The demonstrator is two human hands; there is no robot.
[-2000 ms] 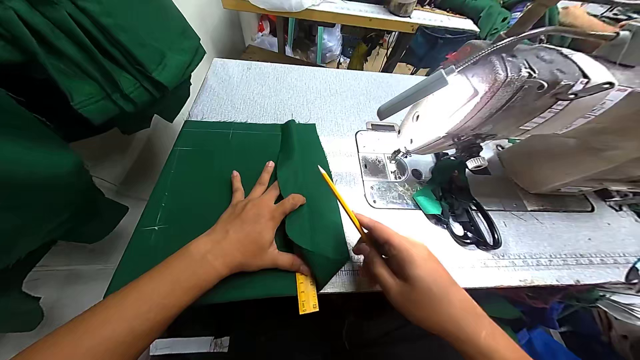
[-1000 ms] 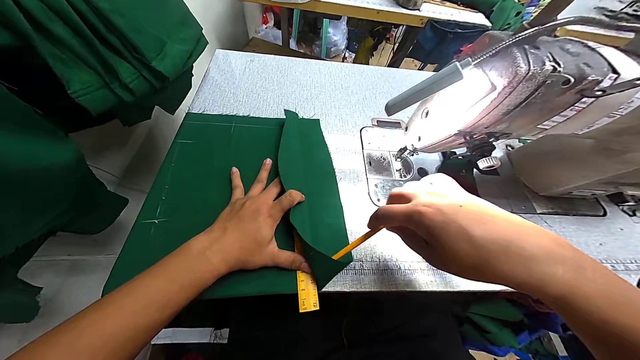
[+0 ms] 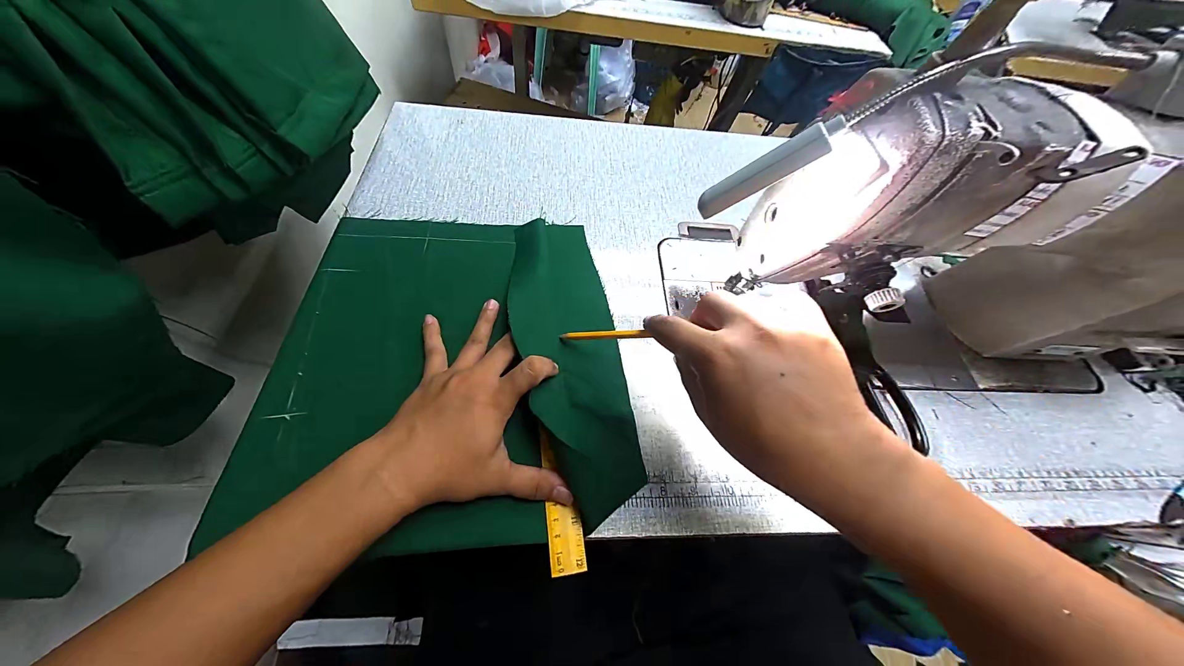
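Note:
Green fabric (image 3: 398, 305) with white chalk-like marks lies on the sewing table, its right part folded over as a flap (image 3: 578, 370). My left hand (image 3: 467, 421) presses flat on it, fingers spread, the index or thumb side touching the flap's edge. A yellow ruler (image 3: 566, 546) runs partly beneath the flap and sticks out past the table's front edge, with my left thumb at it. My right hand (image 3: 758, 370) holds a yellow pencil (image 3: 606, 335), whose tip is at the flap's surface; whether it touches cannot be told.
An industrial sewing machine (image 3: 925, 185) with a bright lamp stands at the right, black scissor-like handles (image 3: 902, 407) beside it. Green garments (image 3: 185, 102) hang at the left. A printed measuring scale (image 3: 712, 492) runs along the table's front (image 3: 795, 518). Another table (image 3: 629, 26) stands behind.
My right hand first moved up with the pencil's tip near the flap's lower corner, and now the pencil is over the flap's middle. My left hand has stayed on the fabric.

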